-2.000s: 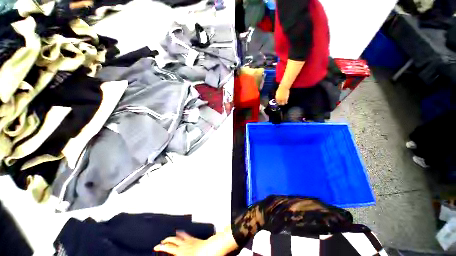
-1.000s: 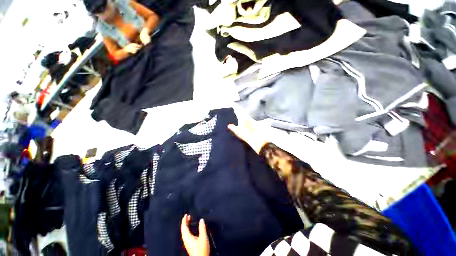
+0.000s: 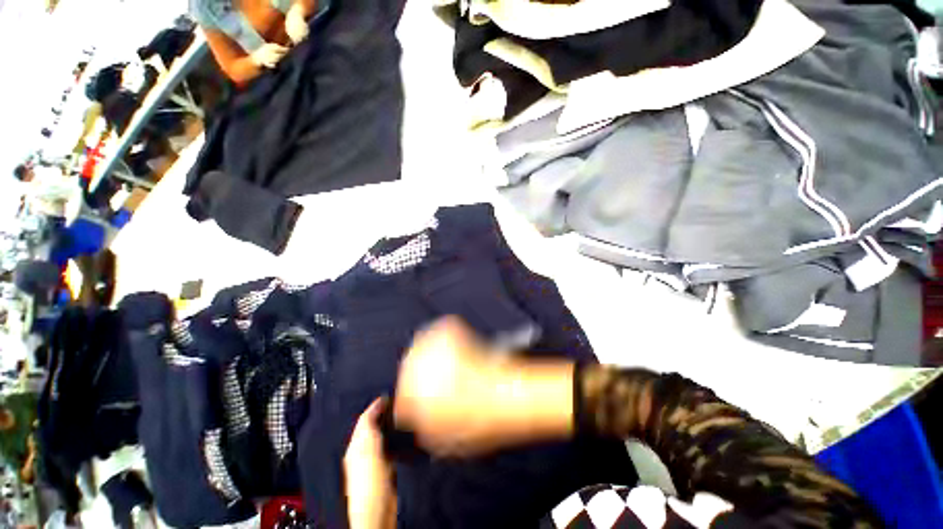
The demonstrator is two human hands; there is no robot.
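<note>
A dark navy vest (image 3: 476,279) lies in front of me, with small checked lining at its neck. My right hand (image 3: 445,387), in a camouflage sleeve, is over the middle of the vest and blurred by motion. My left hand (image 3: 370,470) is at the lower edge of the view, just left of and below my right hand. The hands are close together, with something dark between them that I cannot make out. No needle or thread can be seen. More navy vests (image 3: 171,413) with checked lining lie to the left.
Grey garments with pale trim (image 3: 641,196) lie at the upper right, beside black-and-cream pieces (image 3: 620,62). A black garment (image 3: 321,114) lies at the upper left, near another person's hands. A blue bin (image 3: 889,470) stands below the table edge at the right.
My view has swung left from the grey garments and blue bin to the vest. My right hand has come from the vest's upper right edge to beside my left hand.
</note>
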